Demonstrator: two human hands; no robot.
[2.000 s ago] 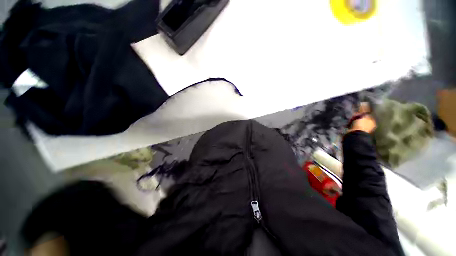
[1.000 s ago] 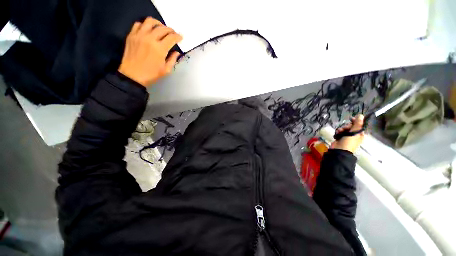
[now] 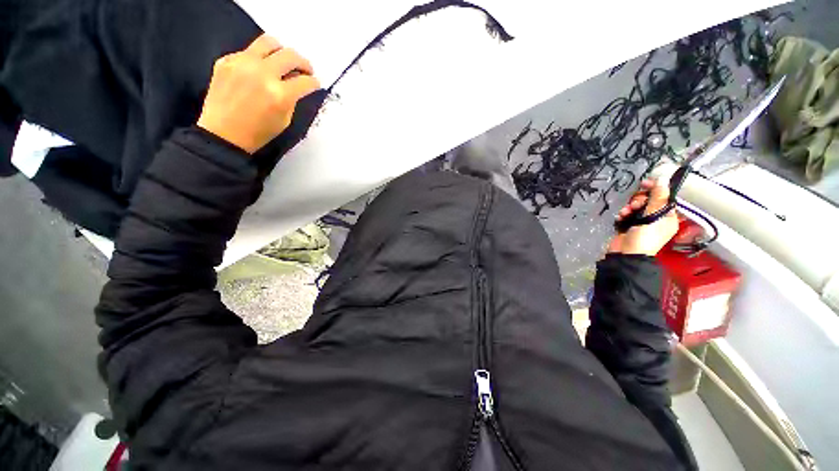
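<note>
My left hand (image 3: 259, 95) rests on the bundled dark fabric (image 3: 120, 74) at the left end of the white table, fingers bent over its right edge; whether it grips the cloth is hard to tell. A small white patch (image 3: 39, 150) shows on the bundle. A thin dark fabric edge (image 3: 405, 18) curves out past the white paper pattern (image 3: 340, 23). My right hand (image 3: 649, 221) holds the fabric shears (image 3: 708, 147) by their black handles, away from the table, blades pointing up and right.
Tangled black trimmings (image 3: 589, 152) lie on the grey floor beyond the table edge. A red box (image 3: 699, 290) stands below my right hand. Pale rolls (image 3: 773, 221) lie at the right. Olive cloth (image 3: 810, 101) lies at the upper right, more (image 3: 299, 246) under the table.
My left hand came from out of view onto the dark bundle. The view has shifted, so the yellow tape roll and black block are out of the picture. The shears now show clearly in my right hand.
</note>
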